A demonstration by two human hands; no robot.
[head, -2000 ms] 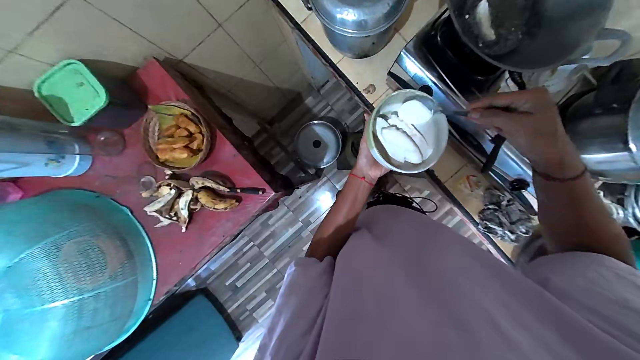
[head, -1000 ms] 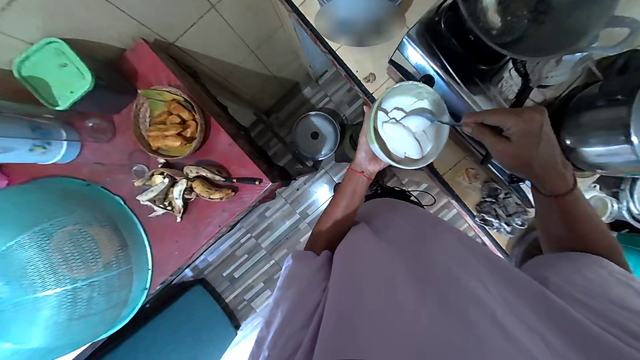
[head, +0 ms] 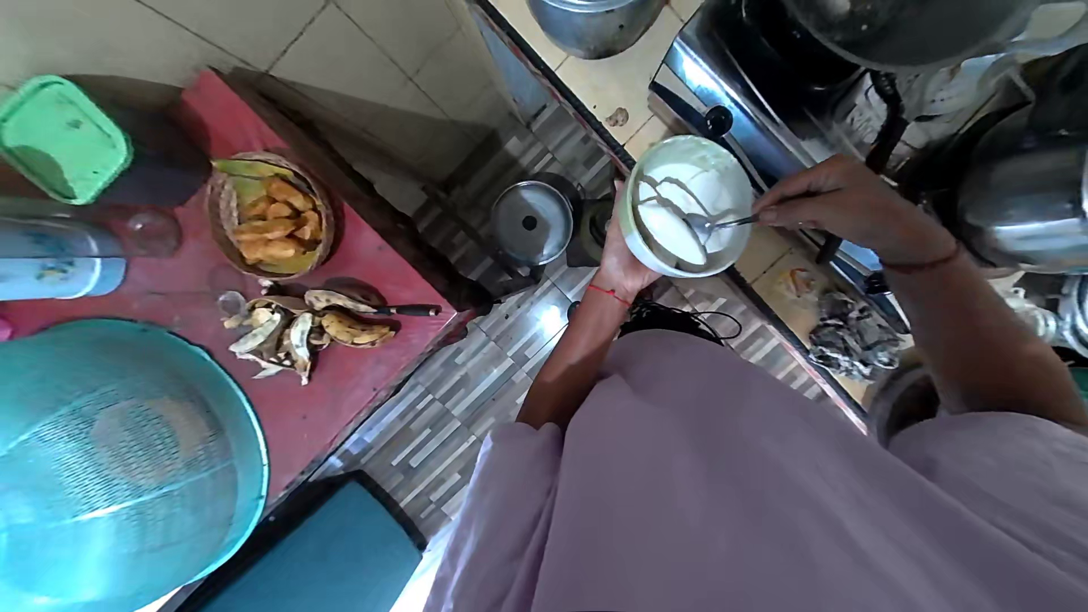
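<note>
My left hand point(head: 625, 251) holds a pale bowl point(head: 643, 242) by its left side, in front of my body. Thick white batter point(head: 687, 200) lies inside, with pieces or folds in it that I cannot make out. A metal spoon point(head: 731, 223) is in my right hand point(head: 837, 204), its tip in the batter near the middle of the bowl. On the red table to the left, a woven basket point(head: 223, 223) lined with a leaf bears golden fried pieces point(head: 280, 225). Below it lie banana peels point(head: 293, 336), a banana point(head: 353, 329) and a knife with a dark handle point(head: 412, 310).
A gas stove point(head: 748, 110) stands just beyond the bowl, with a large pan point(head: 918, 34) on it and a steel pot point(head: 1028, 187) nearby. Another metal pot point(head: 595, 25) is on the tiled counter. A big teal plastic basket point(head: 251, 425) and a green-lidded container point(head: 64, 140) occupy the table.
The spoon, at the bowl's upper right edge two seconds ago, has moved down into the batter. My right hand has come lower with it. My left hand still holds the bowl.
</note>
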